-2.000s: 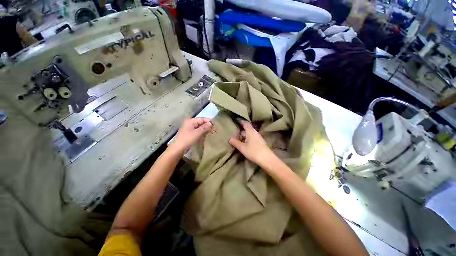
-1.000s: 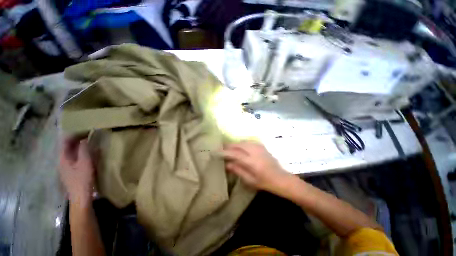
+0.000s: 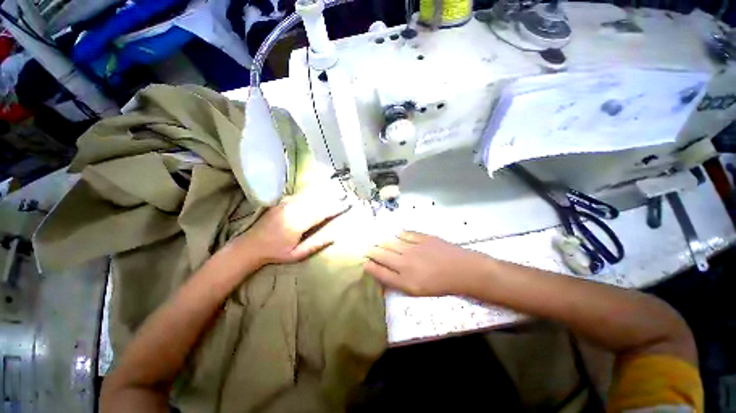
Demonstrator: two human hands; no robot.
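A large khaki cloth (image 3: 266,323) lies heaped and spread from the left of the machine down over the table's front edge. My left hand (image 3: 290,232) lies on the cloth just left of the needle area (image 3: 373,198), fingers pointing to it. My right hand (image 3: 416,262) is just below and right of the needle area, with its fingertips on the cloth's right edge. The cloth close to the needle is washed out by the lamp's glow, so I cannot tell whether it lies under the presser foot.
The white lockstitch machine (image 3: 452,121) stands ahead, with paper notes (image 3: 597,113) on its arm. A lamp head (image 3: 262,153) hangs left of the needle. Dark-handled scissors (image 3: 593,230) and a steel strip (image 3: 686,230) lie at right. A worn machine (image 3: 48,339) stands left. More khaki cloth hangs below the table.
The view has turned and come closer to the white machine. My left hand has moved from the cloth's left side onto it beside the needle. My right hand has come close to the needle too.
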